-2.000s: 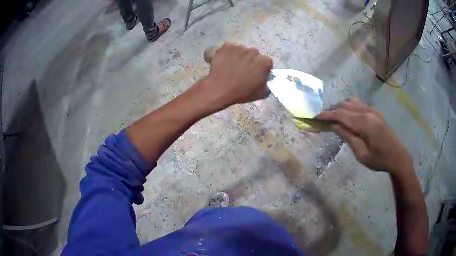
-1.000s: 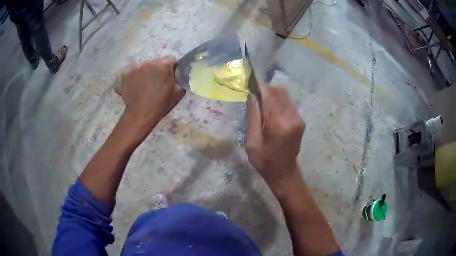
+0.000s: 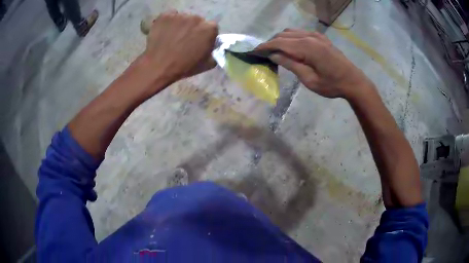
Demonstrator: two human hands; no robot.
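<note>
My left hand (image 3: 182, 43) is closed round the handle of a wide putty knife (image 3: 226, 45), whose blade points right and shines at its upper edge. My right hand (image 3: 311, 59) holds a dark flat spreader (image 3: 252, 57) with fingers and thumb, laid across the putty knife blade. Yellow filler (image 3: 259, 82) lies on the blade below the spreader. The handle end sticks out left of my left fist. The spreader's far part is hidden by my right fingers.
A person's legs and shoes (image 3: 85, 23) are at the top left. A brown carcass corner (image 3: 331, 11) stands at the top right. A grey stool-like object (image 3: 437, 151) and a yellow piece (image 3: 464, 192) are at the right edge. The floor has yellow lines.
The spreader has turned from upright at the blade's right edge to lying across the blade. Both hands show higher and further right. The green-topped tub is no longer seen.
</note>
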